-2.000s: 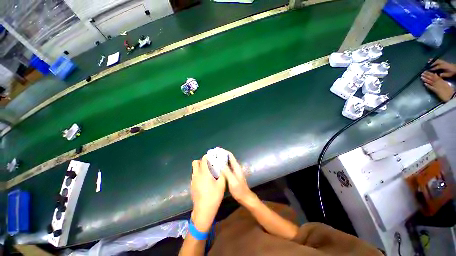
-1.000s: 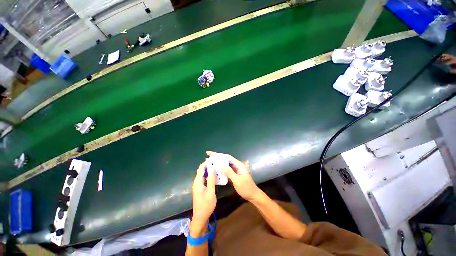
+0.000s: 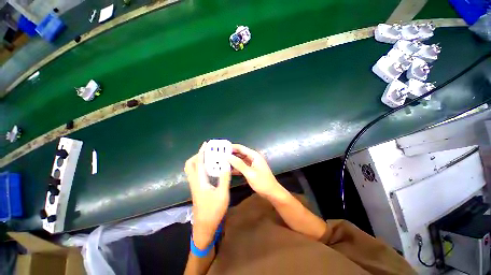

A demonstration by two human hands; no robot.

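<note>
A white plastic adapter unit [image 3: 217,157] is held above the near edge of the dark green worktop, with small dark slots on its face turned up to me. My left hand [image 3: 207,180] grips it from the left and below, with a blue strap on the wrist. My right hand [image 3: 252,167] touches its right side with thumb and fingers. The underside of the unit is hidden.
Several white adapters [image 3: 398,67] stand at the right of the worktop [image 3: 258,118], near a black cable [image 3: 371,124]. Half-built units [image 3: 240,37] lie on the green belt [image 3: 177,51]. A white strip [image 3: 65,182], small white stick [image 3: 95,161] and blue bin [image 3: 9,196] are at left. A cardboard box [image 3: 46,258] is lower left.
The unit is turned so its slotted face shows, with both hands still on it. The view has tipped downward. Belt units have moved right relative to the worktop. The person's hands at far right are gone.
</note>
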